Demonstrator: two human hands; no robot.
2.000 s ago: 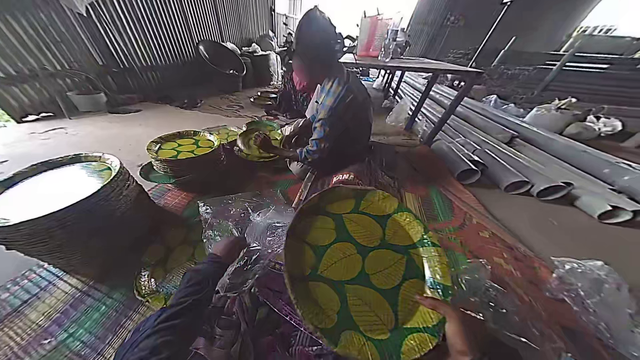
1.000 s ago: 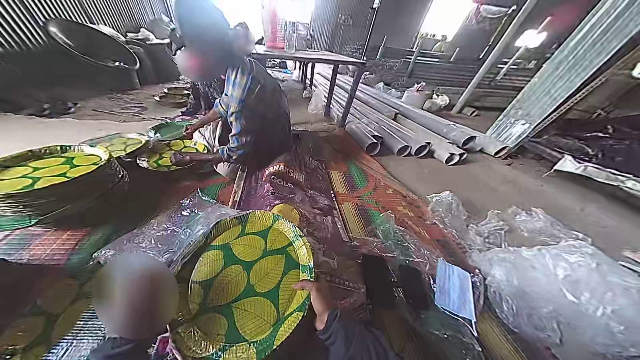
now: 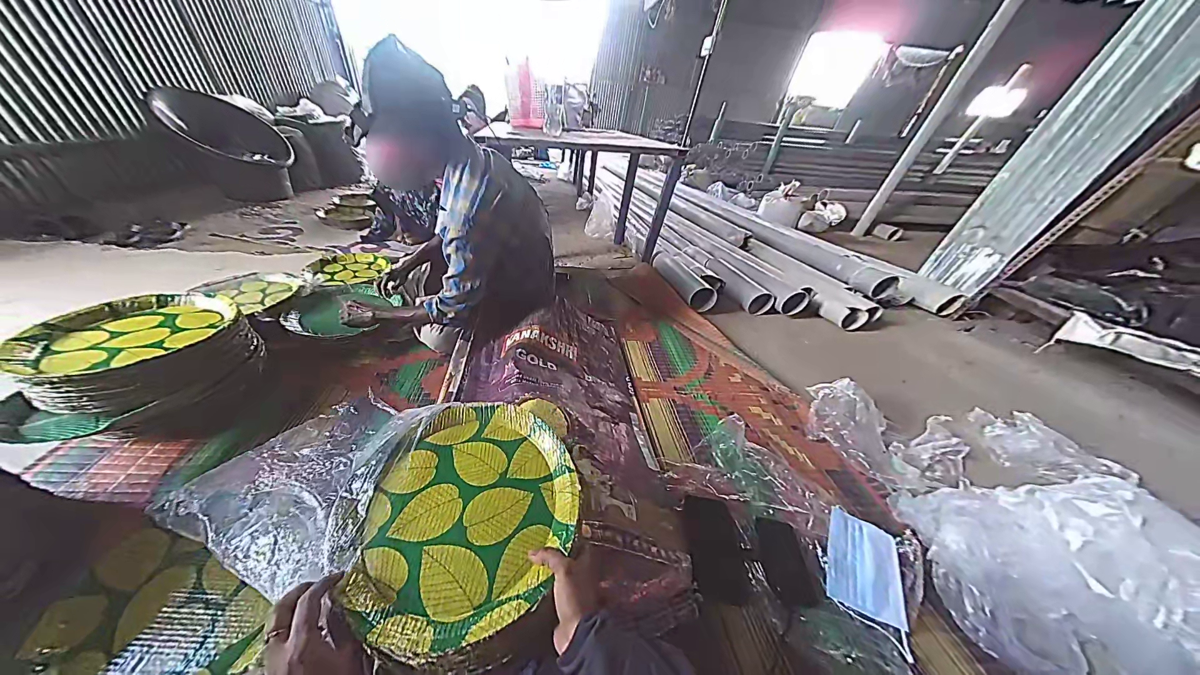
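Observation:
A round green paper plate with yellow leaf shapes (image 3: 464,516), seemingly atop a stack, is tilted toward me at the lower middle. My right hand (image 3: 577,595) grips its right rim, thumb on the upper face. At the lower left rim is my left hand (image 3: 314,628), fingers bent against the edge and a clear plastic bag; how firmly it holds is unclear. The clear plastic bag (image 3: 272,497) lies along the plates' left side and partly over their rim. More leaf-patterned plates (image 3: 141,600) lie in shadow at the lower left.
A tall stack of plates (image 3: 131,342) stands at left. Ahead, a seated person (image 3: 469,225) touches a green plate (image 3: 333,312). A face mask (image 3: 864,567), dark flat objects (image 3: 717,548) and crumpled plastic (image 3: 1059,553) lie at right. Grey pipes (image 3: 750,253) lie beyond, beside a table (image 3: 581,141).
My left hand, formerly out on the plastic bag, is now at the plates' lower left rim. The seated person's hand has moved onto a green plate. The view has swung right.

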